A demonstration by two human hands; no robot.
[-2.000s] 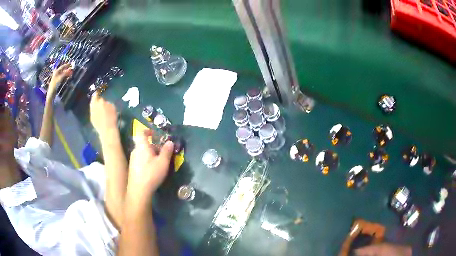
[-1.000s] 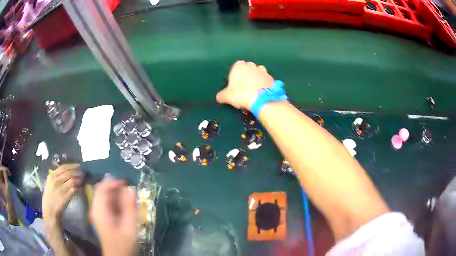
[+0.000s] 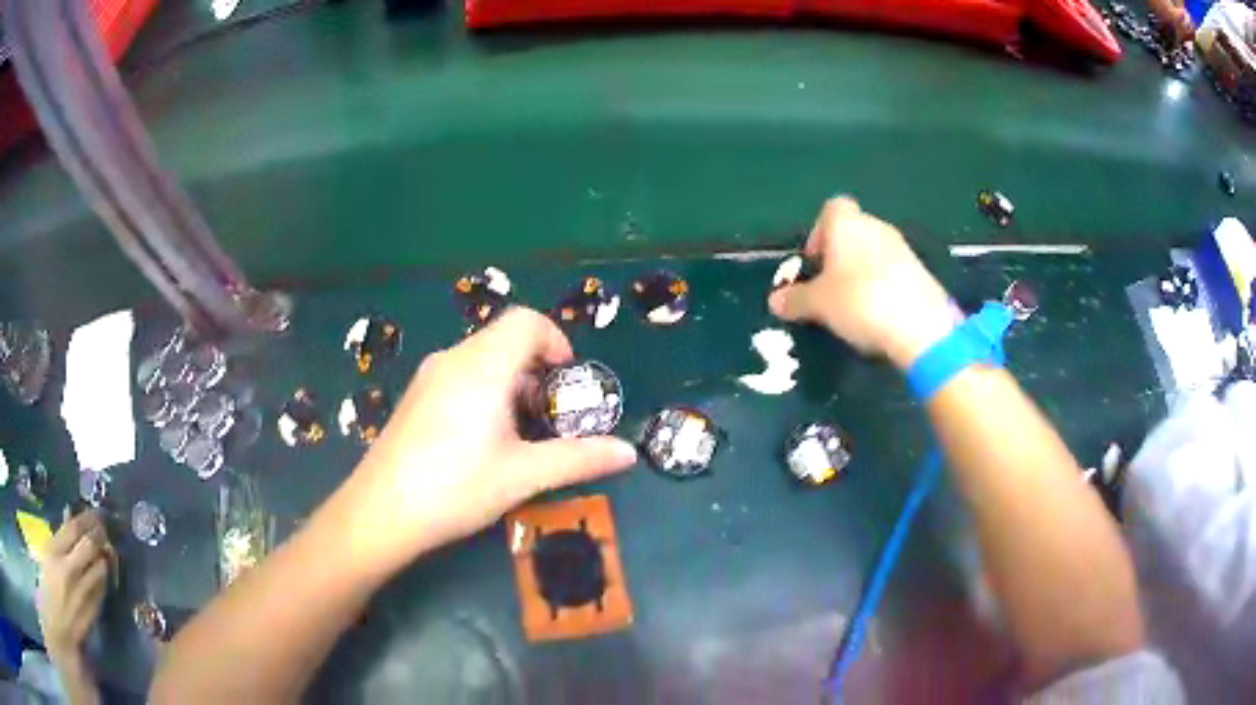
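My left hand (image 3: 462, 434) comes from the lower left and holds a round watch body (image 3: 584, 400) with its circuit board up, between thumb and fingers. Two more watch bodies (image 3: 682, 441) lie to its right. My right hand (image 3: 868, 282), with a blue wrist strap, pinches a dark round display module (image 3: 795, 273) that has a white patch; the fingers partly hide it. Other display modules (image 3: 660, 296) with orange tabs lie on the green mat, some behind and left of my left hand. The orange fixture (image 3: 617, 572) with a dark round recess lies in front of me.
Grey-clear discs (image 3: 207, 372) and white paper (image 3: 99, 393) lie at left, below a grey post (image 3: 131, 172). White scraps (image 3: 771, 361) lie below my right hand. Red trays (image 3: 744, 14) stand at the back. Another person's hand (image 3: 76, 579) is at lower left.
The view has turned right. My right hand has moved from over the belt to a display module on the mat. My left hand has come into view, holding a watch body.
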